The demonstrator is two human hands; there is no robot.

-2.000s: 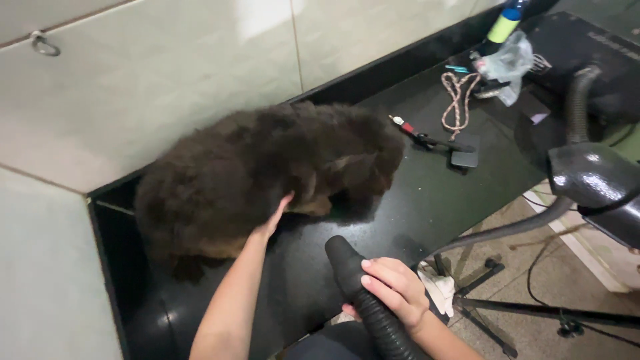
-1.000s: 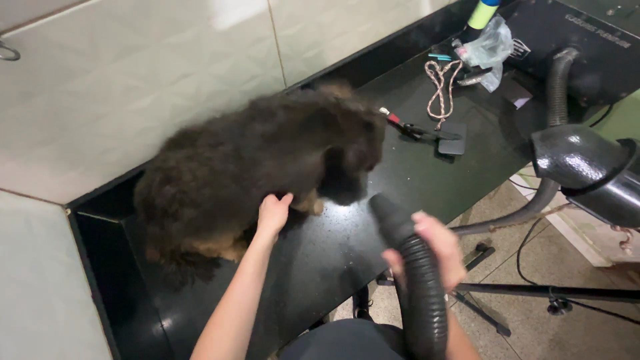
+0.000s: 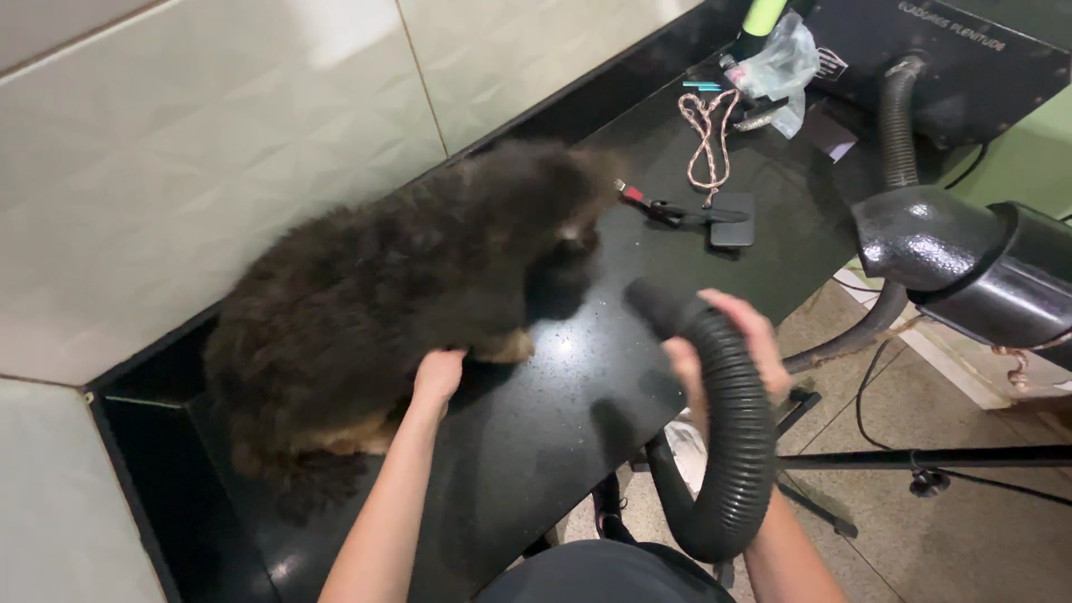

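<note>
A dark, long-haired dog (image 3: pixel 402 276) stands on a black stone counter (image 3: pixel 502 469) against the tiled wall, its head at the right and blurred. My left hand (image 3: pixel 440 377) is at the dog's lower side near a front leg, its fingers curled and partly hidden by fur; whether it grips the fur or leg is unclear. My right hand (image 3: pixel 737 352) holds a black ribbed dryer hose (image 3: pixel 741 427) just behind its nozzle (image 3: pixel 657 306). The nozzle points up and left, toward the dog's head, without touching it.
Beyond the dog's head lie a slicker brush (image 3: pixel 730 222), a patterned cord loop (image 3: pixel 710 151) and a plastic bag (image 3: pixel 779 71). A black dryer unit (image 3: pixel 946 67) stands at the back right. Another black dryer (image 3: pixel 938 243) and a stand's bar (image 3: pixel 921 458) are beside the counter.
My left hand has gone from flat against the dog's side to curled fingers lower down. My right hand has shifted right with the hose, which now bends in a large curve.
</note>
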